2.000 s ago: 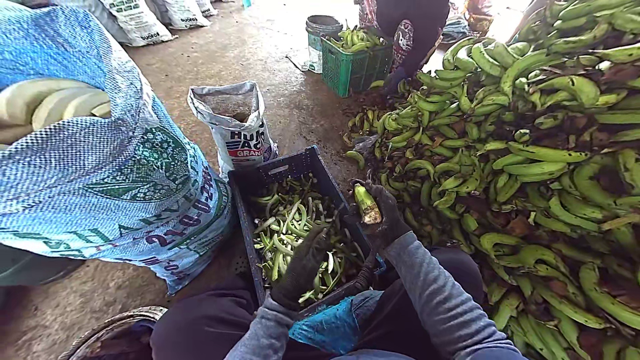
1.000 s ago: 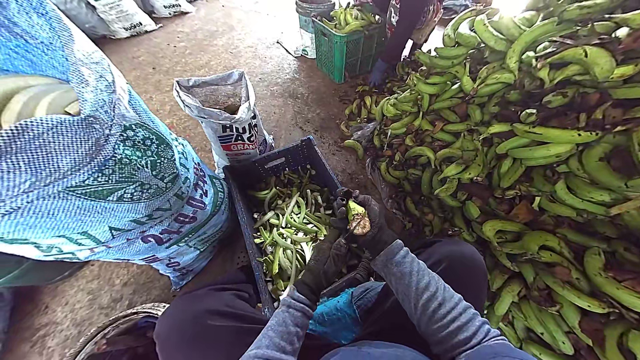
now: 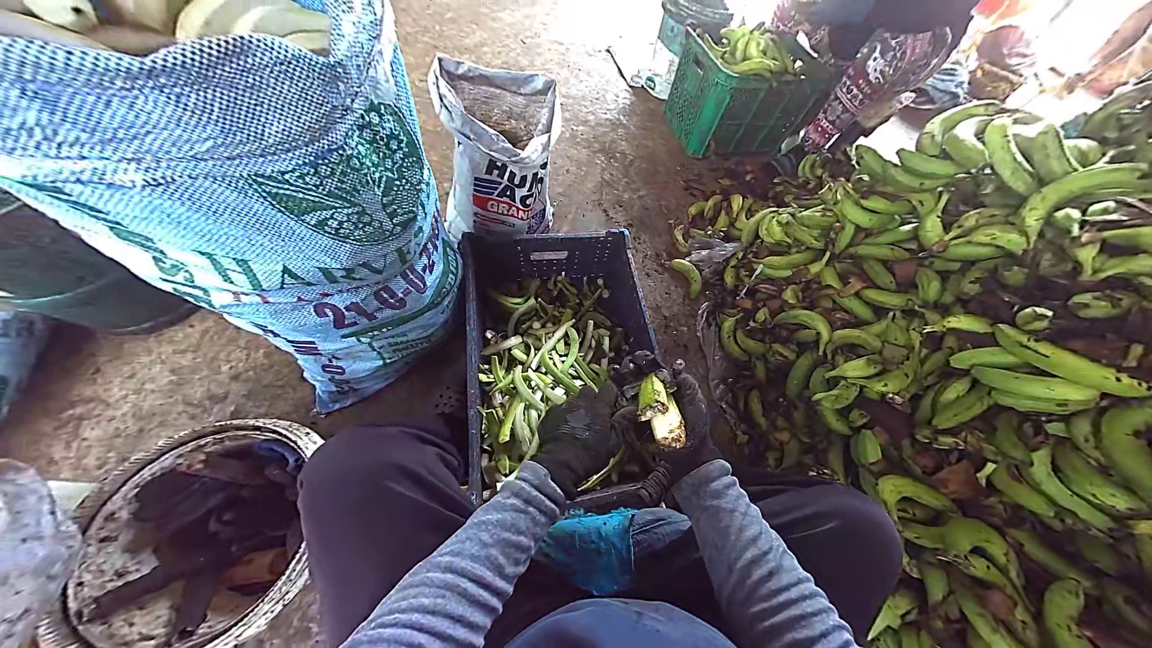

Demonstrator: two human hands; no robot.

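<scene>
My right hand (image 3: 688,423), in a dark glove, holds a partly peeled plantain (image 3: 662,412) above the near right side of a dark blue plastic crate (image 3: 630,279). Pale flesh shows on the lower part of the plantain, and green peel covers its upper end. Close beside it on the left is my gloved left hand (image 3: 580,432), its fingers curled near the plantain; whether it grips anything cannot be made out. Green peel strips (image 3: 540,360) lie heaped in the crate between my legs.
A large pile of green plantains (image 3: 972,333) spreads at the right. A woven sack (image 3: 225,162) with peeled plantains stands left, a smaller sack (image 3: 495,171) behind the crate. A round tub (image 3: 90,504) sits lower left. Beyond are a green crate (image 3: 720,112) and another person (image 3: 882,54).
My hands have come together around the plantain since the first frame, where they were apart. More pale flesh shows on it now. The view has shifted.
</scene>
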